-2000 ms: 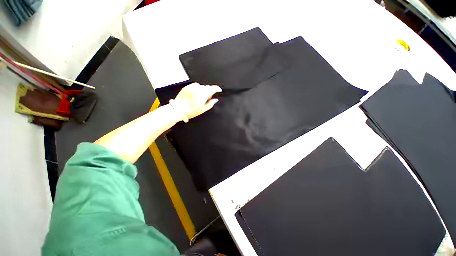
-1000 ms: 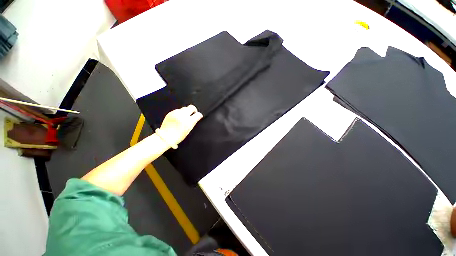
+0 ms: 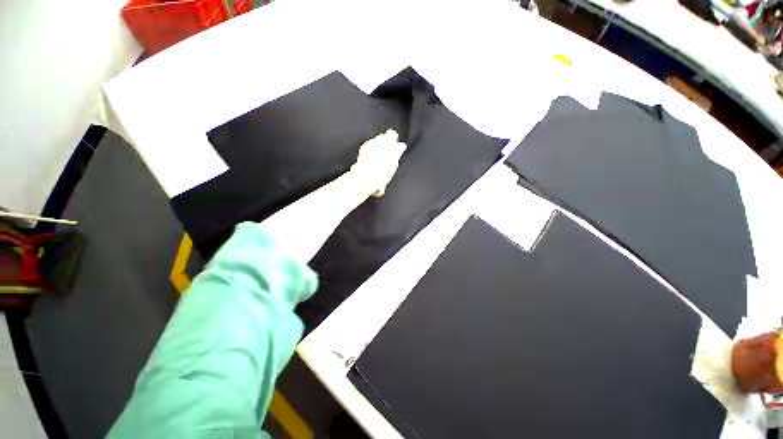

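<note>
My left hand (image 3: pixel 379 163) is on the far group of black pieces, fingers closed at the raised fold of a thin black lining piece (image 3: pixel 412 193). The fingertips are hard to make out. The lining is bunched at its far end and lies over another black piece (image 3: pixel 288 129). This group overhangs the table's left front edge. A flat black panel (image 3: pixel 549 334) with a square corner notch lies nearest me, other panels under its edge. My right hand is out of the picture.
More black panels (image 3: pixel 640 171) lie stacked at the right on the white table (image 3: pixel 489 51). A reddish-brown glue pot (image 3: pixel 757 363) stands at the right edge beside pale crumpled paper (image 3: pixel 714 353). A small yellow thing (image 3: pixel 562 60) lies far back. A red crate (image 3: pixel 176 24) is beyond the table.
My left hand has moved away from me and right along the lining, whose far end has become bunched. The view has shifted right, bringing the glue pot further in.
</note>
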